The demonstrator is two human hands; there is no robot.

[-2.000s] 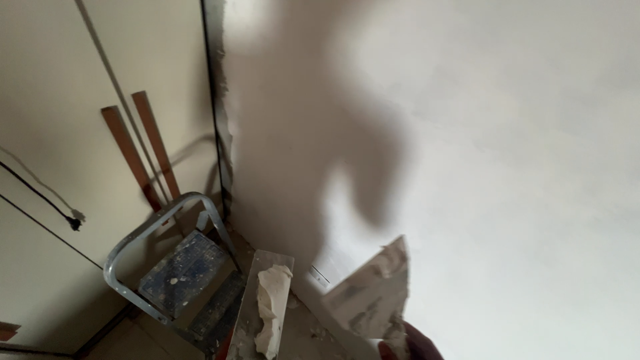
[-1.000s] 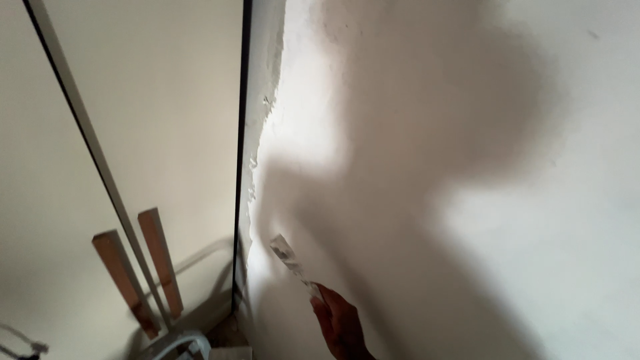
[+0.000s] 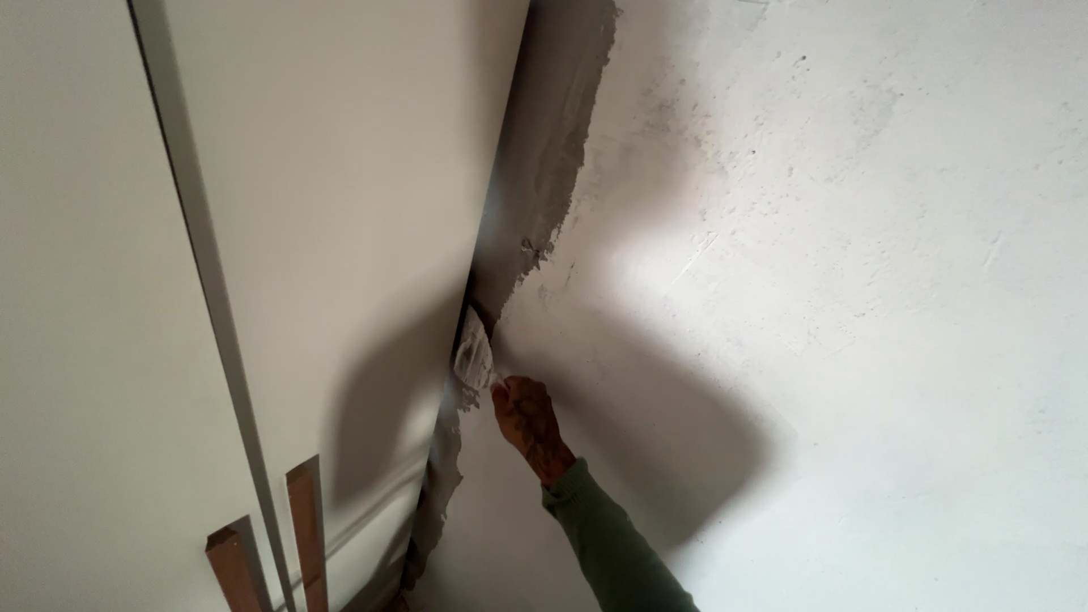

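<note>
My right hand (image 3: 531, 425), in a green sleeve, grips a putty knife (image 3: 473, 353) by its handle. White compound coats the blade, which lies at the wall's left margin beside the cabinet's dark edge. White plaster (image 3: 850, 340) covers most of the wall and ends in a ragged line. Between that line and the cabinet runs a strip of bare grey wall (image 3: 548, 127). A little white compound sits on the wall just under the blade. My left hand is out of the frame.
Pale cabinet doors (image 3: 340, 212) stand at the left, close against the wall. Two brown wooden handles (image 3: 308, 531) stick out from them low down. Soft shadows fall on the doors and the wall.
The step stool and the plaster-loaded plate seen earliest have left the frame. The view has moved up the wall. The putty knife now reaches the strip by the cabinet edge.
</note>
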